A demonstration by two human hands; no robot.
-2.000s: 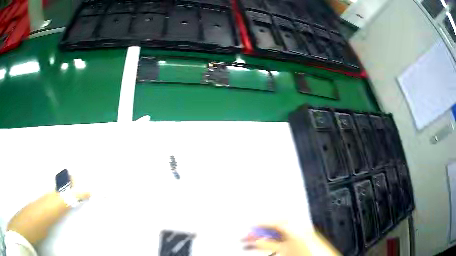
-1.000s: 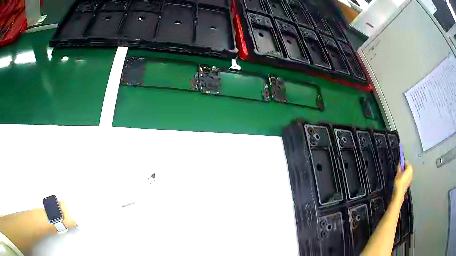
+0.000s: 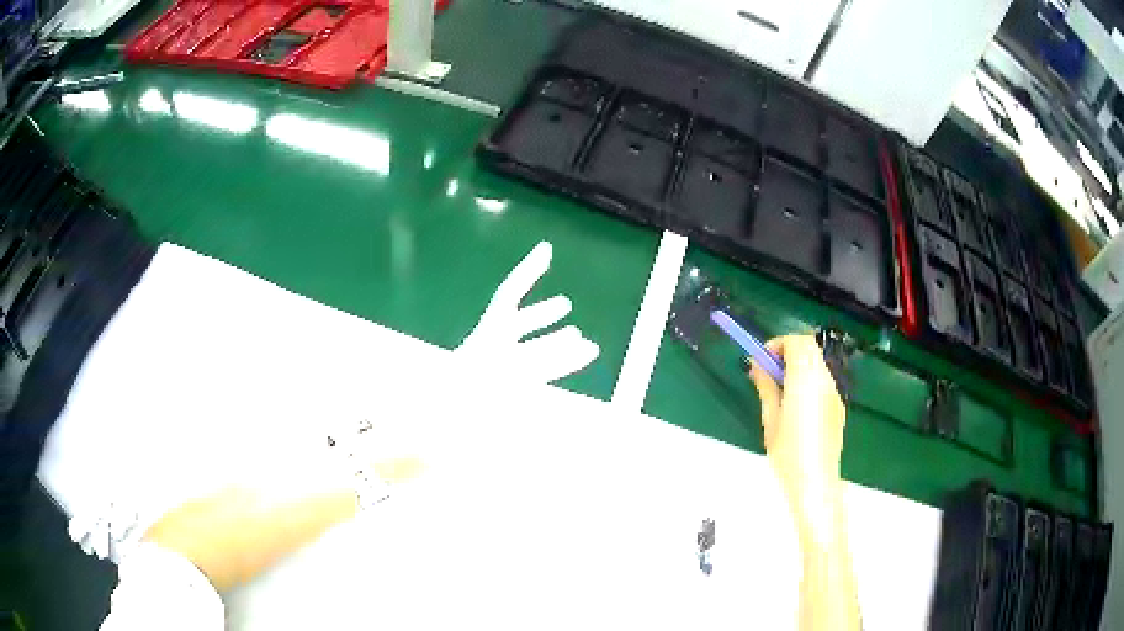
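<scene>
My left hand (image 3: 530,330), in a white glove, is open with fingers spread over the edge between white mat and green surface; the glove blends into the mat. My right hand (image 3: 804,401), bare, grips a slim purple-blue tool (image 3: 747,344). The tool's tip is by the dark solid end of a black phone middle frame (image 3: 693,317) on the green surface, just right of the white strip; I cannot tell if they touch. My right hand partly hides the frames. Small dark parts (image 3: 706,545) lie on the white mat (image 3: 592,505).
More black frames (image 3: 943,409) lie in a row to the right on the green surface. Black pocketed trays (image 3: 740,185) stand behind them, with red edging between. A black tray stack (image 3: 968,555) is at lower right, a red tray (image 3: 265,37) at back left. A white post (image 3: 413,37) stands beside it.
The view has swung left. My right hand has moved from the right-hand tray stack to the frames, still with the tool. My gloved left hand now shows spread at the green surface.
</scene>
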